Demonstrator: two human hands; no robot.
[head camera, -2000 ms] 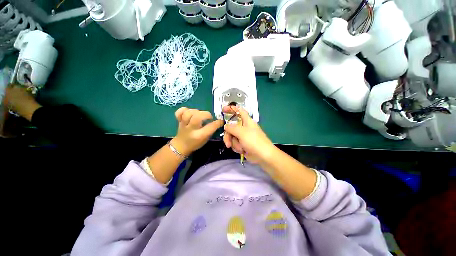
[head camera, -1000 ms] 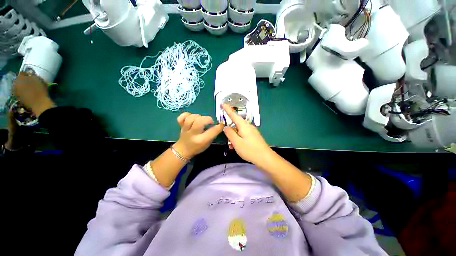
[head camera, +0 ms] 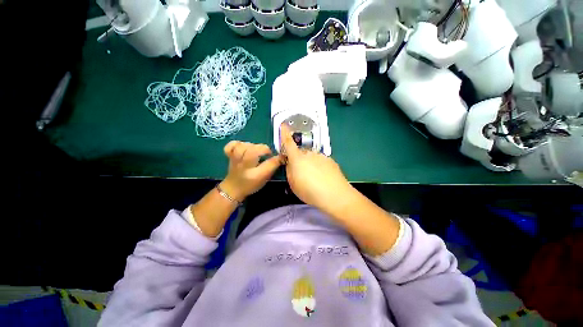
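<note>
A white camera housing (head camera: 297,94) lies on the green mat in front of me, its open end towards me, with a silvery round part (head camera: 306,138) inside. Its angular bracket arm points to the right. My left hand (head camera: 248,169) is at the left edge of the opening, thumb and index fingertips together; thin wire leads seem pinched there, largely hidden. My right hand (head camera: 314,174) lies over the near end of the housing with a finger reaching into the opening's left side. Whether it holds anything is hidden.
A tangled heap of thin white cord (head camera: 224,92) lies left of the housing. Stacked white cups (head camera: 268,18) and a white camera body (head camera: 150,29) stand at the back. A jumbled pile of white bodies with wires (head camera: 427,96) is at right. A dark, slim object (head camera: 55,101) is at far left.
My right hand has turned and its finger now reaches into the opening; the yellow tool seen earlier under it no longer shows. The neighbour's hands and camera body at left are gone from view.
</note>
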